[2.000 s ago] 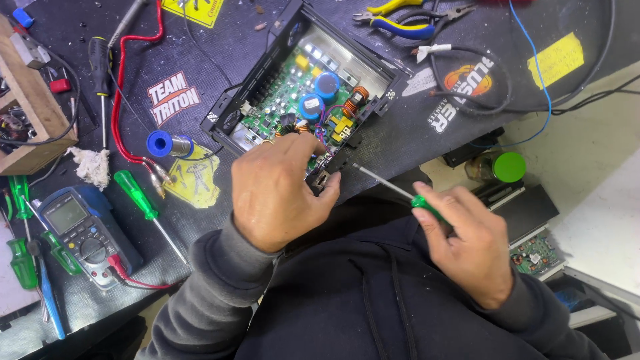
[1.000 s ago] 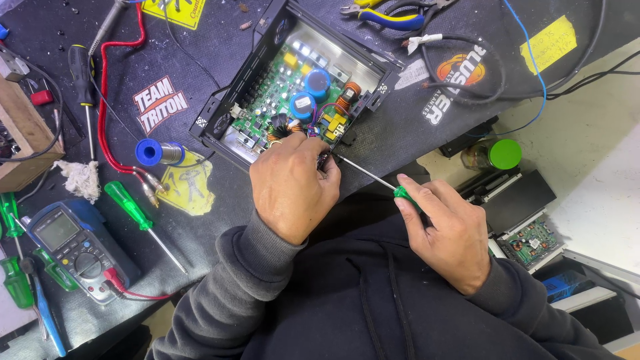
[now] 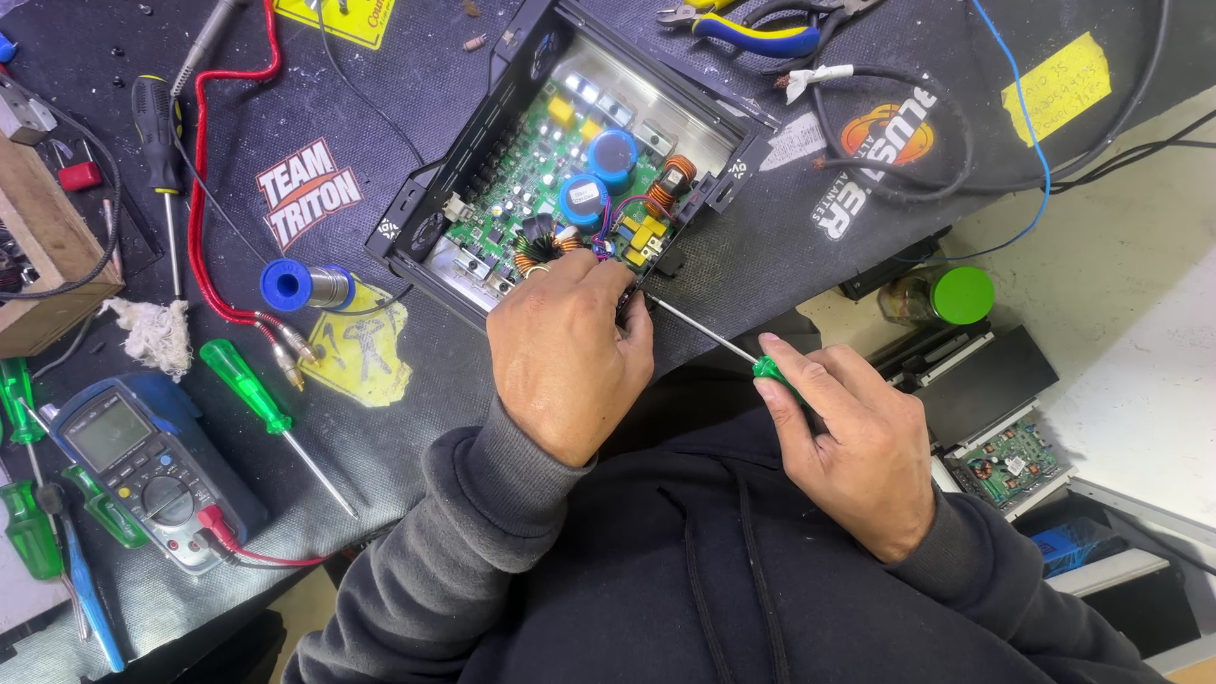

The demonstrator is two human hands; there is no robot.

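An open black metal amplifier chassis (image 3: 404,214) lies at an angle on the bench, showing a green circuit board (image 3: 513,157) with two blue capacitors (image 3: 612,157) and copper-wound coils. My left hand (image 3: 570,351) covers the chassis's near edge, fingertips bent over it beside the yellow parts; whether they pinch something small is hidden. My right hand (image 3: 850,432) grips the green handle of a screwdriver (image 3: 708,332), whose shaft points left to the near edge by my left thumb. The tip's exact contact cannot be seen.
To the left are a multimeter (image 3: 157,475), a solder spool (image 3: 306,285), another green screwdriver (image 3: 249,388), red cables (image 3: 199,180) and a wooden box (image 3: 57,247). Pliers (image 3: 755,36) and a stripped black cable (image 3: 883,71) lie at the back. A green-lidded jar (image 3: 961,294) stands right, below the bench.
From two seconds ago, my right hand has brought the screwdriver's tip closer to the chassis edge. My left hand stays at that edge, its fingers drawn in more.
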